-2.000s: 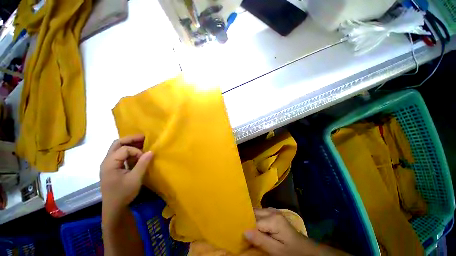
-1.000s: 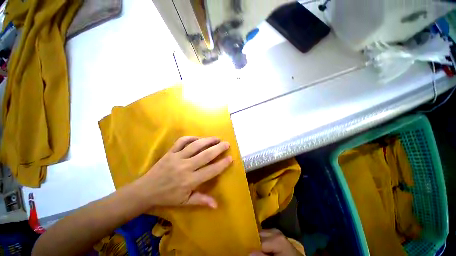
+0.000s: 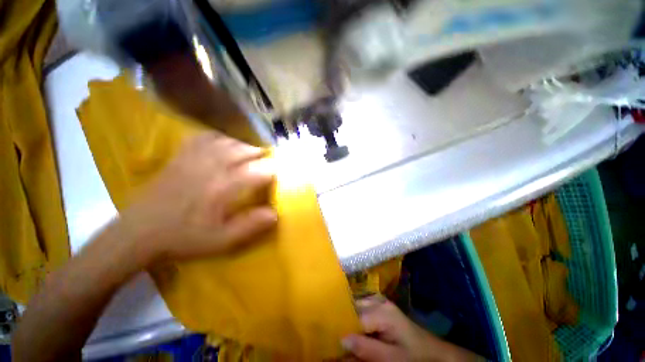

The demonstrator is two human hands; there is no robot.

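A mustard-yellow cloth panel [image 3: 247, 297] lies on the white table and hangs over its front edge, with its far edge at the bright glare by the needle area. My left hand [image 3: 205, 191] lies blurred on top of the panel, fingers pointing towards the presser foot [image 3: 332, 145]; whether it grips cloth is not clear. My right hand [image 3: 385, 332] holds the panel's right edge between thumb and fingers, low in the picture. The sewing machine head [image 3: 283, 63] is large and blurred at the top. The needle tip is lost in glare.
A teal-green basket [image 3: 601, 233] with yellow pieces [image 3: 520, 269] stands at the right, below the table edge [image 3: 452, 230]. A long yellow heap [image 3: 21, 170] lies at the far left. A dark flat rectangle [image 3: 444, 72] and white strands [image 3: 566, 106] are behind and right.
The view has moved closer to the machine head. My left hand first left the panel's left side to lie flat on it, then moved up towards the needle. My right hand stays at the lower right edge.
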